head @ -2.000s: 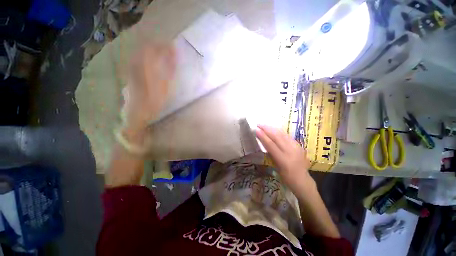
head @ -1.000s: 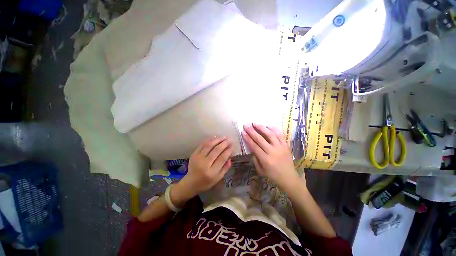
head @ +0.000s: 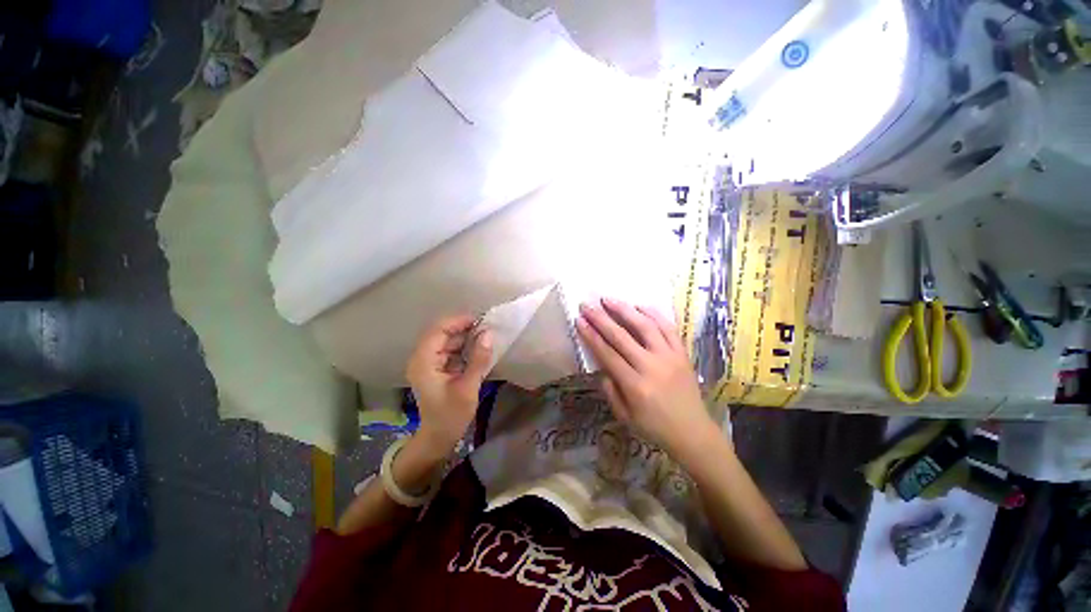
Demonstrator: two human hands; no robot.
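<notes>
A beige fabric panel [head: 407, 293] lies on the table left of the needle area. My left hand [head: 451, 368] pinches a corner of it near the front table edge and holds it folded back, showing a pale triangular flap [head: 517, 323]. My right hand [head: 640, 365] lies flat with fingers together on the fabric just right of the flap, beside a short slit line. A whitish folded piece [head: 395, 215] with a short dark slit lies on the beige panel. The lamp glare washes out the fabric's right part.
The white sewing machine [head: 826, 90] stands at the upper right, with yellow tape [head: 772, 299] on its bed. Yellow-handled scissors [head: 926, 347] and green-black snips [head: 1007, 313] lie right of it. A greenish layer [head: 221, 263] hangs off the left edge. A blue crate [head: 102, 490] stands lower left.
My left hand first came down from over the whitish piece to the front edge. It then moved slightly left, lifting the corner into a flap. My right hand stayed nearly in place.
</notes>
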